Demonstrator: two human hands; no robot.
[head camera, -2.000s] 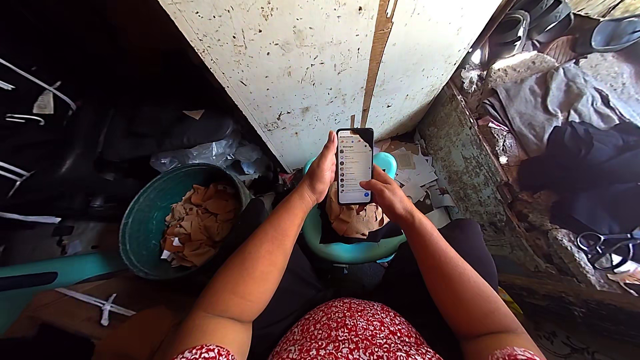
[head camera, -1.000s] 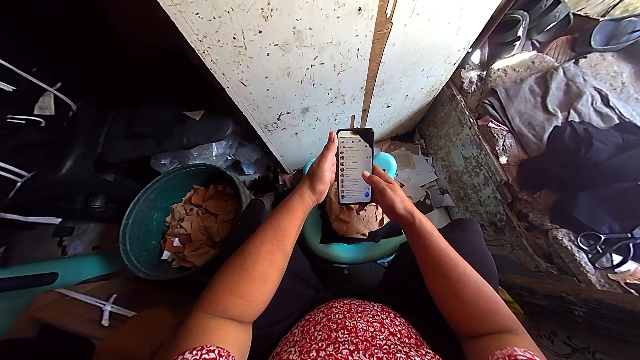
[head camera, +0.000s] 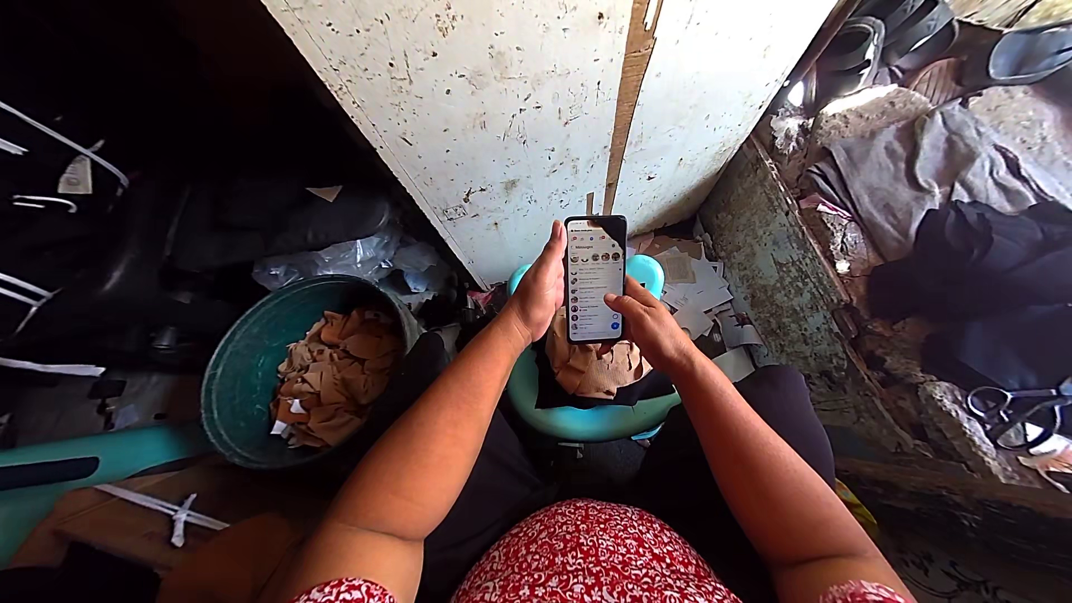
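A smartphone (head camera: 595, 280) with a lit screen showing a list stands upright between my hands. My left hand (head camera: 540, 285) grips its left edge, with the fingers hidden behind it. My right hand (head camera: 653, 322) holds the lower right edge, its thumb over the lower part of the screen. Below the phone, brown fabric pieces (head camera: 596, 371) lie on dark cloth on a turquoise plastic stool or chair (head camera: 578, 425) between my knees.
A green plastic tub (head camera: 219, 394) at the left holds brown scraps (head camera: 339, 368). Ahead rises a scuffed white panel (head camera: 502, 109). Papers (head camera: 699, 289) lie right of the seat. On the ledge at right are grey cloth (head camera: 913, 167), dark cloth (head camera: 988, 276), scissors (head camera: 1009, 410) and footwear (head camera: 1030, 57).
My right thumb has shifted a little over the lower part of the screen. Both hands have kept hold of the phone in about the same place.
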